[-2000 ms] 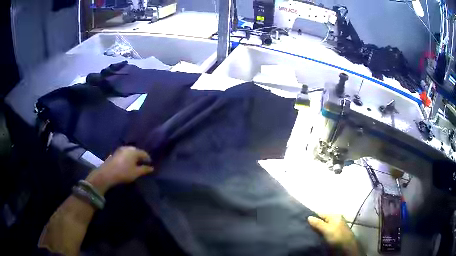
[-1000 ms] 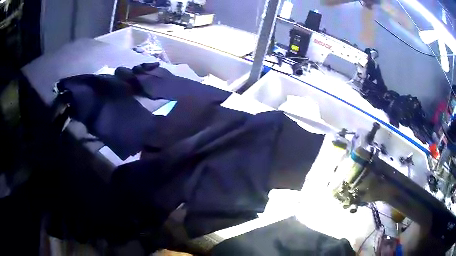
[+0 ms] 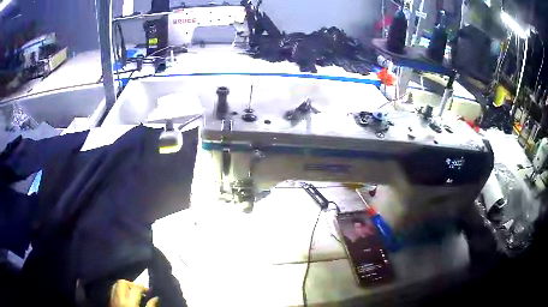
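Dark fabric panels (image 3: 102, 192) lie draped over the left side of the table and down to the bottom edge. One of my hands (image 3: 129, 294) shows at the bottom left, cut off by the frame and blurred. It is against the dark fabric, with a dark flap just right of it; which hand it is and its grip are unclear. The sewing machine (image 3: 336, 159) stands to the right. Its brightly lit needle area (image 3: 243, 195) has no dark fabric under it. The fabric edge lies left of the needle. My other hand cannot be made out.
A smartphone (image 3: 363, 249) with a lit screen lies below the machine arm, beside a blue-and-red handled tool (image 3: 383, 228) and a thin cable (image 3: 309, 258). A small lamp (image 3: 170, 141) hangs left of the head. A white trough, black fabric pile (image 3: 312, 48) and another machine stand behind.
The view has swung right, bringing the whole machine and phone into sight. The fabric now appears farther left. The dark piece at the table's front near the needle no longer shows there.
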